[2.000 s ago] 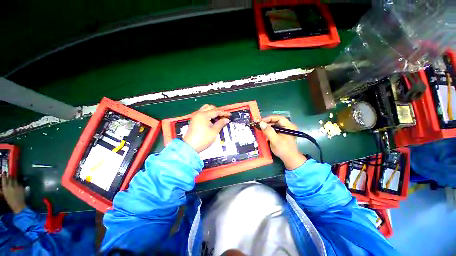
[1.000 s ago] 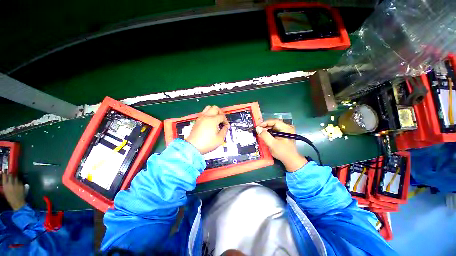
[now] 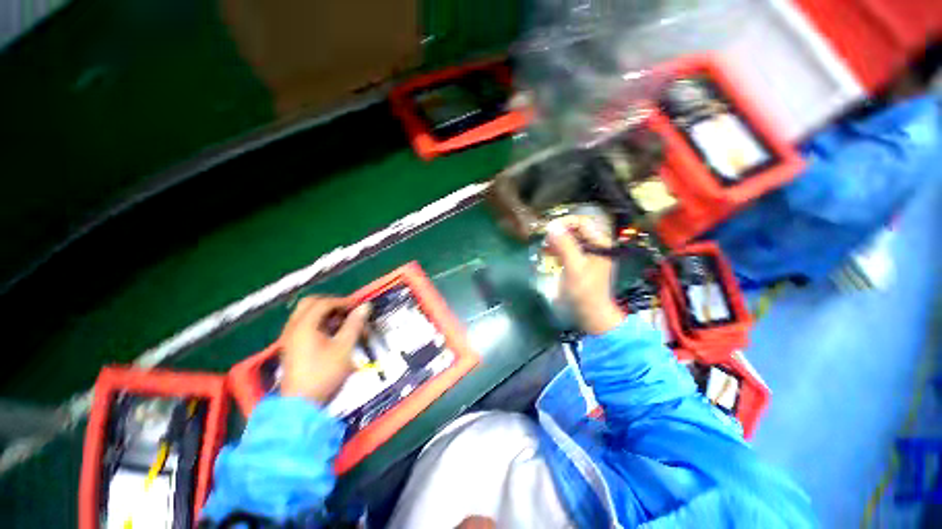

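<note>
The opened tablet [image 3: 398, 346] lies in its red-orange holding frame [image 3: 454, 336] on the green bench in front of me. My left hand [image 3: 318, 346] is over the left part of the tablet, fingers curled together; whether it holds a small part cannot be told. My right hand [image 3: 584, 271] is off the tablet, at the round jar [image 3: 591, 225] and the iron stand. It grips the dark handle of the soldering iron [image 3: 599, 246], blurred. The iron's tip cannot be made out.
A second framed tablet [image 3: 150, 455] lies at left. Another [image 3: 454, 109] lies on the lower channel behind. Framed tablets [image 3: 723, 139] stand at right, with more [image 3: 708, 300] below them. A clear plastic bag [image 3: 578, 72] is behind the stand [image 3: 651, 194]. Another person's blue sleeve [image 3: 826, 176] shows at right.
The view has turned to the right and blurred. My right hand has moved from the tablet's right edge to the jar and stand with the iron. My left hand stays over the tablet.
</note>
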